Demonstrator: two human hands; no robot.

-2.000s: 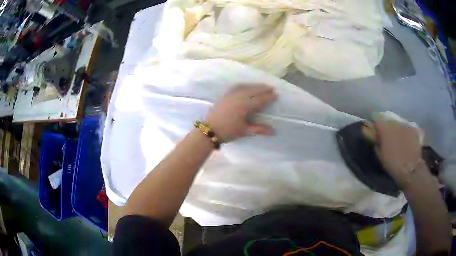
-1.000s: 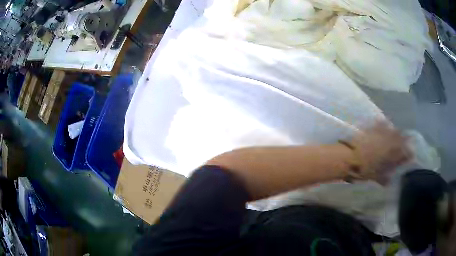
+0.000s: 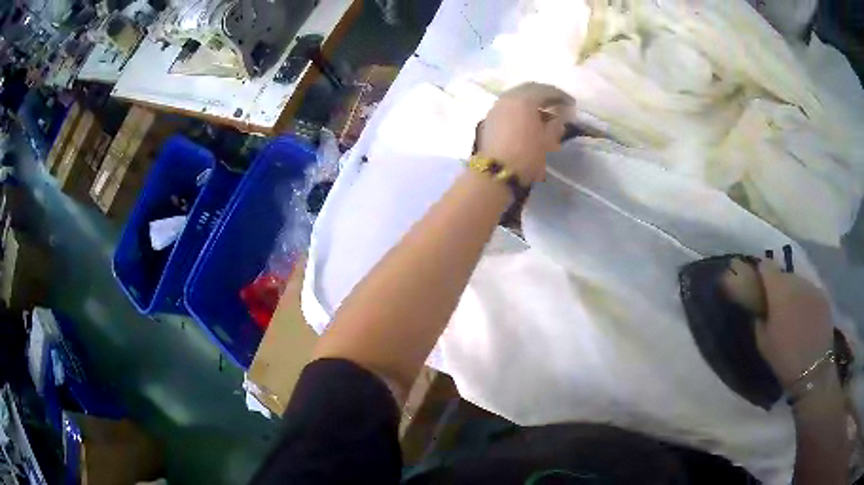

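Observation:
A white garment [image 3: 606,284] is spread over the pressing table, with a seam line running from the upper left toward the iron. My left hand [image 3: 524,128] is at the garment's far left part, fingers curled on the cloth. A bit of the black sleeve board [image 3: 514,210] shows beside my left wrist, and a dark strip shows right of the fingers. My right hand [image 3: 791,317] grips the dark iron [image 3: 728,327], which rests on the garment at the right.
Cream cloth [image 3: 701,85] lies bunched at the far side. The pale table cover [image 3: 365,213] shows at the left. Left of the table are blue bins [image 3: 223,284], a cardboard box [image 3: 284,355], and a worktable [image 3: 237,95] with a machine on it.
My left hand has moved from the right side to the garment's far left part. The iron, lifted and blurred at the right one second ago, is now on the cloth. The view has shifted left.

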